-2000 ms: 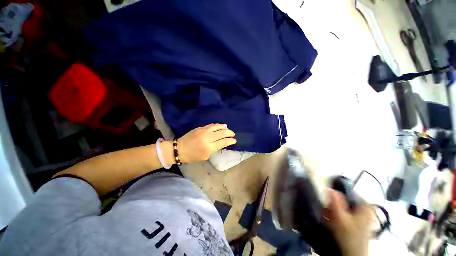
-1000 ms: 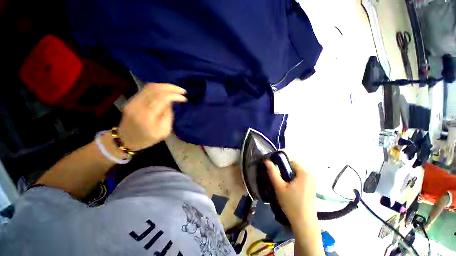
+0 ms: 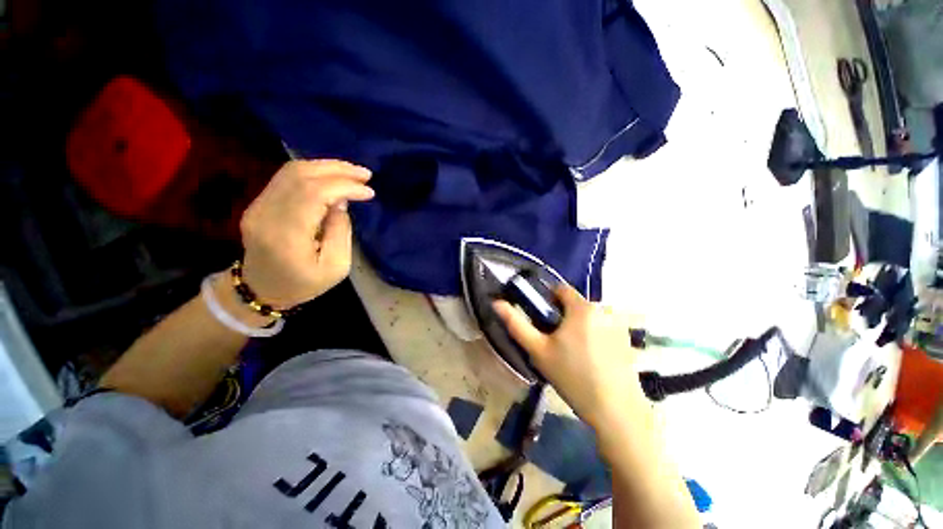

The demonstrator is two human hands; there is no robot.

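The navy blue garment piece (image 3: 445, 93) lies over the table and hangs past its left edge, with pale lines near its right edges. My right hand (image 3: 569, 346) grips the black handle of the steam iron (image 3: 491, 284). The iron's pointed front lies over the lower part of the navy cloth, its rear past the cloth's near edge. My left hand (image 3: 300, 232) is raised by the cloth's left side, fingers bent, thumb apart, nothing visible in it. A whitish pad (image 3: 455, 315) shows under the cloth, partly hidden by the iron.
Long shears (image 3: 529, 429) and dark grey pieces (image 3: 569, 449) lie near my body. A yellow handle (image 3: 553, 509) is beside them. The iron's dark hose (image 3: 713, 377) runs right past a thin metal rest (image 3: 747, 405). A red stool (image 3: 129, 150) stands left. An orange-clad person (image 3: 918, 393) is far right.
My left hand has lifted off the cloth and moved left. My right hand has brought the iron from the lower right onto the cloth, then moved it slightly left and turned its tip leftward.
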